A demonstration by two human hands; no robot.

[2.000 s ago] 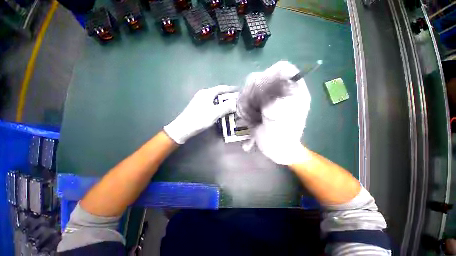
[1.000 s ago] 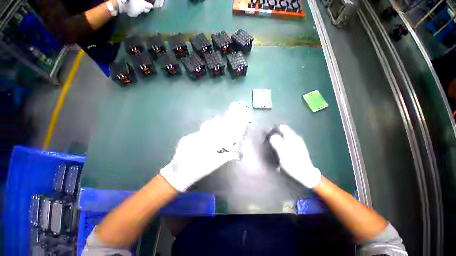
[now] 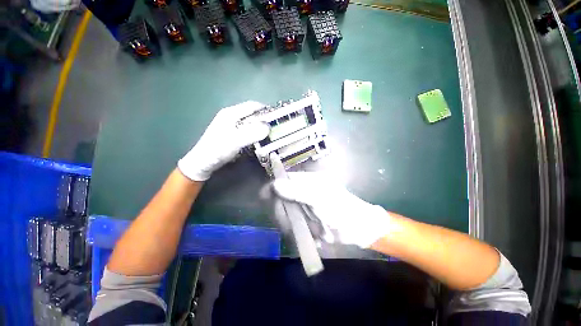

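My left hand (image 3: 220, 140), in a white glove, grips the left end of a metal frame (image 3: 290, 130), silver-white with open cut-outs, and holds it tilted over the green mat. My right hand (image 3: 337, 207), gloved, holds a thin metal strip (image 3: 298, 223). The strip's upper end meets the frame's lower left part; its lower end points towards my body. The right fingertips are blurred. A pale green square (image 3: 357, 96) and a bright green square (image 3: 434, 106) lie flat to the right of the frame.
Finned black modules (image 3: 255, 30) stand in rows at the far side. A blue tote (image 3: 44, 165) with boxed units (image 3: 62, 245) is at the left. A metal rail (image 3: 468, 127) runs along the right. Part of another person's gloved hand (image 3: 56, 5) shows at the upper left.
The frame now shows clearly in my left hand. My right hand has moved left to it and now holds the strip; the dark item it held is no longer seen there. The view has shifted.
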